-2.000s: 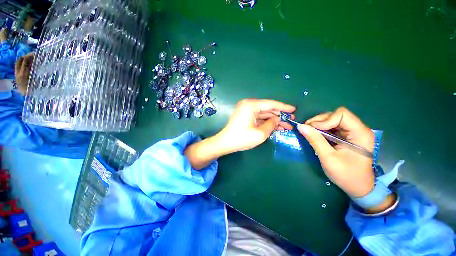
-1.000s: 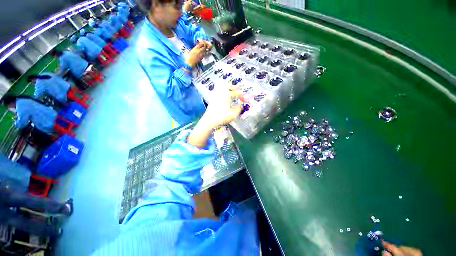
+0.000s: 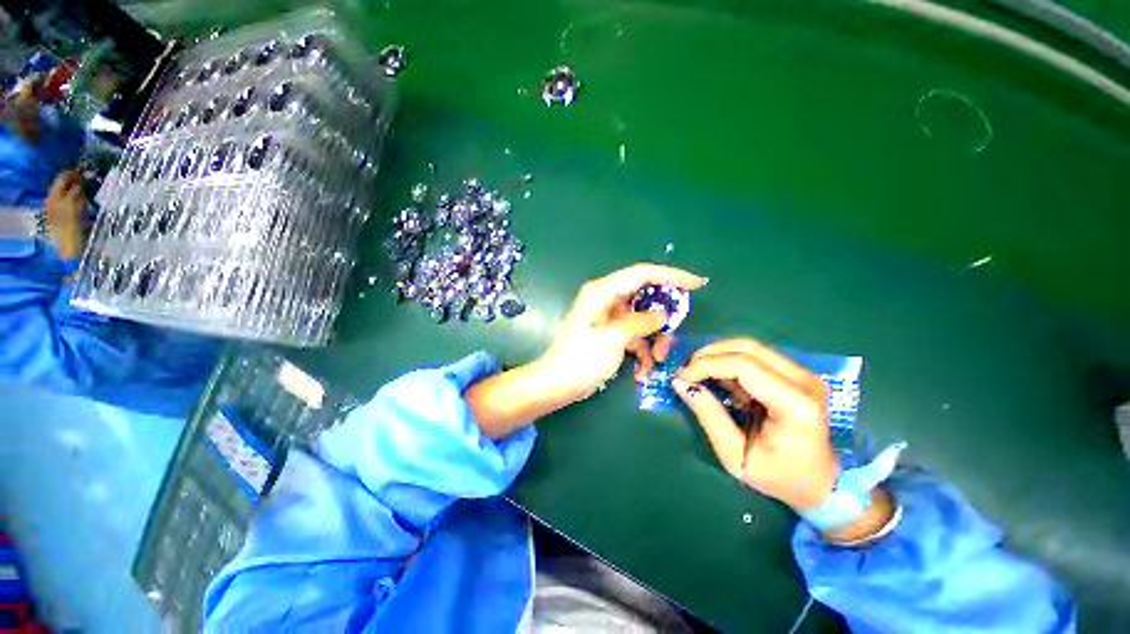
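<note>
My left hand (image 3: 592, 337) holds a round, dark and silvery module (image 3: 662, 306) between its thumb and fingers, above the bench mat. My right hand (image 3: 771, 421) is just right of it and lower, with thumb and forefinger pinched on a tiny dark part (image 3: 692, 390); what it is cannot be made out. No tweezers show in it. A blue sheet with pale dots (image 3: 657, 386) lies under the hands, partly hidden; more blue dotted sheet (image 3: 844, 386) shows behind the right hand.
A pile of small silvery parts (image 3: 459, 251) lies left of my hands. A tall stack of clear blister trays (image 3: 223, 198) stands far left, with a lower labelled tray (image 3: 236, 452) below. Another round module (image 3: 560, 86) lies at the back. A person's blue sleeve (image 3: 37, 310) is at the left edge.
My left hand has come back from the tray stack and now holds a module over the mat. The view has swung from the left back to the bench, bringing both hands into the middle.
</note>
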